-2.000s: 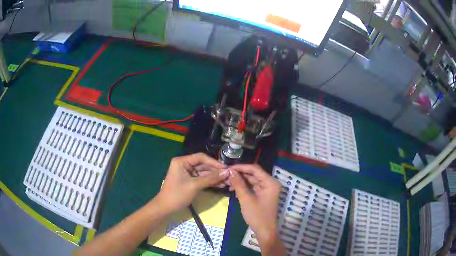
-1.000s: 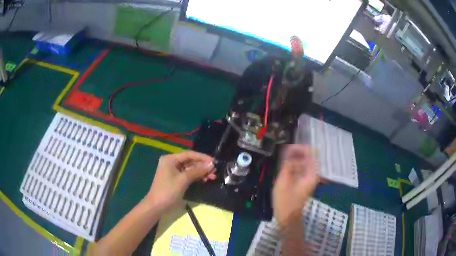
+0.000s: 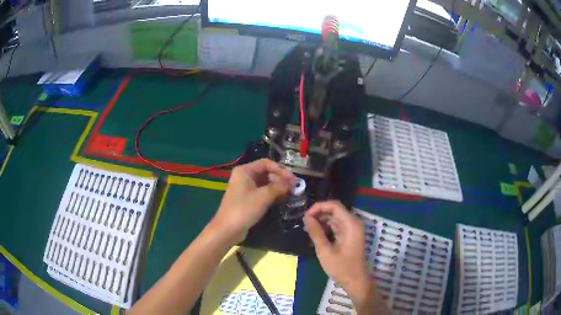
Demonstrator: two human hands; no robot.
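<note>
The black test fixture [image 3: 317, 114] stands in the centre, its red-topped clamp handle [image 3: 330, 27] upright. Below the metal clamp head [image 3: 307, 147] is a silver cylinder [image 3: 294, 208] with a white round top [image 3: 298, 187]. My left hand [image 3: 255, 194] has its thumb and fingertips pinched together at the left side of the white top; whether a small part is between them cannot be seen. My right hand [image 3: 338, 243] is just right of and below the cylinder, fingers curled, with no part visible in it.
White trays with dark dumbbell-shaped pockets lie at left [image 3: 101, 231], near right [image 3: 409, 258], far right [image 3: 487, 267] and rear right [image 3: 415, 157]. A black pen [image 3: 257, 282] lies on yellow paper [image 3: 230, 277] below the fixture. A red wire [image 3: 147, 126] curves left.
The clamp handle went from lowered to upright. My hands parted from their pinch together. Since the last frame my left hand moved to the white top and my right hand came back in beside the cylinder.
</note>
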